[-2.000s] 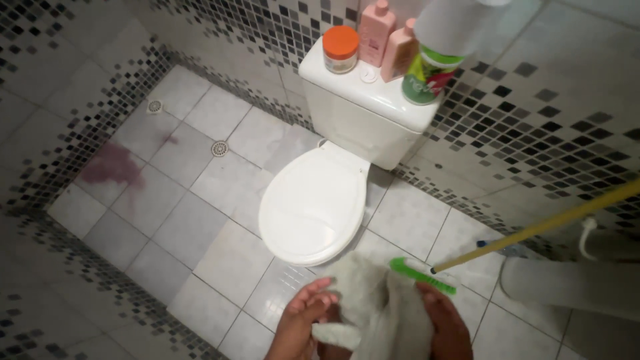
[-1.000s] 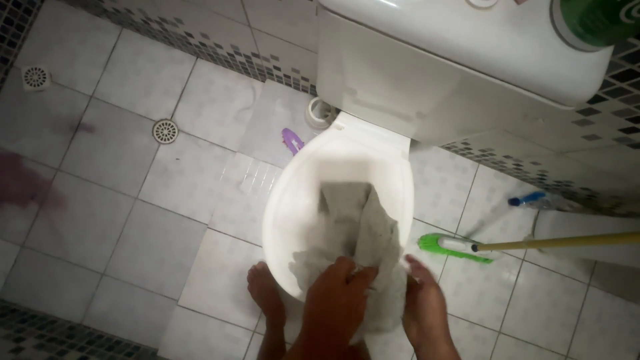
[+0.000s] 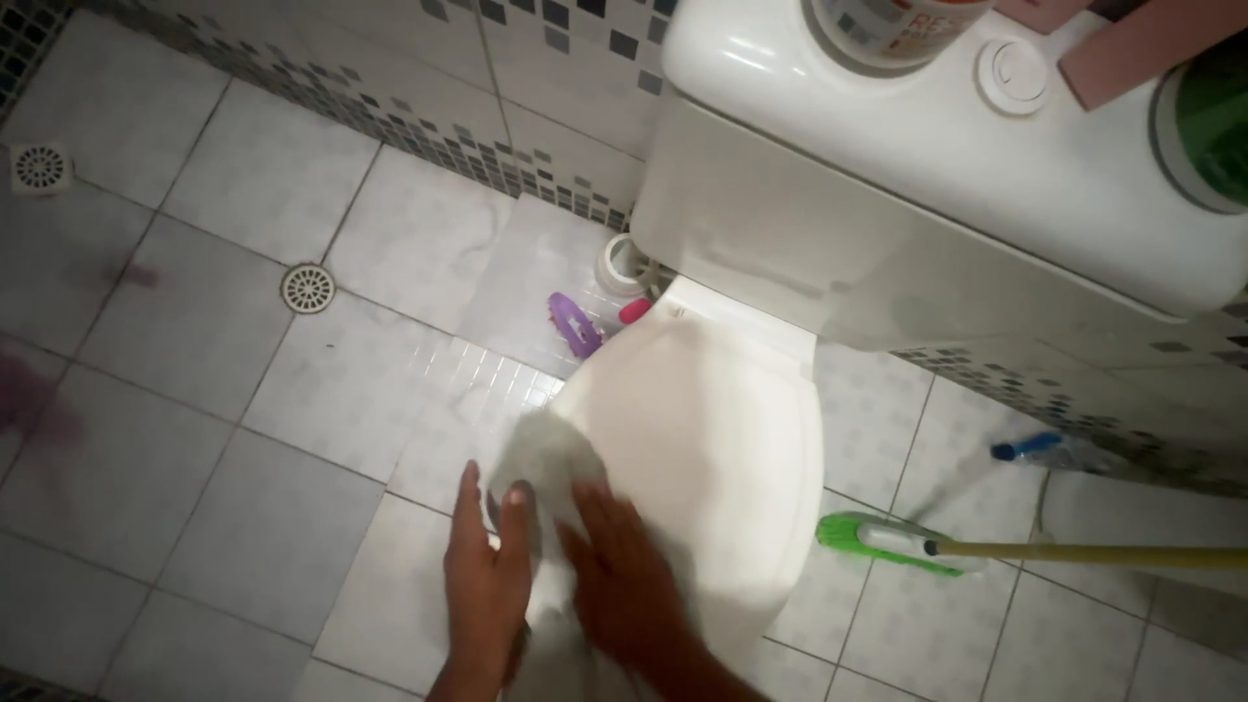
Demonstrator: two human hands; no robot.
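Note:
A greyish cloth point(image 3: 551, 453), blurred, lies over the left front edge of the closed toilet lid point(image 3: 751, 468). My right hand point(image 3: 624, 575) rests on or just above the cloth with its fingers extended; contact is hard to tell. Left of it, my left hand point(image 3: 492, 565) is beside the cloth, thumb and fingers apart, nothing seen gripped in it. Part of the cloth hangs down between my forearms at the bottom of the view.
A green broom head point(image 3: 848, 534) with a yellow handle point(image 3: 1092, 555) lies right of the toilet. Behind the toilet's left side sits a purple brush point(image 3: 575, 325). Containers, including a white jar point(image 3: 897, 29), stand on the cistern point(image 3: 780, 93). A floor drain point(image 3: 308, 288) is at left.
The cloth, spread over the lid's middle a second ago, is now at its left front edge. Both hands have moved left relative to the lid. The left hand is now away from the cloth's middle.

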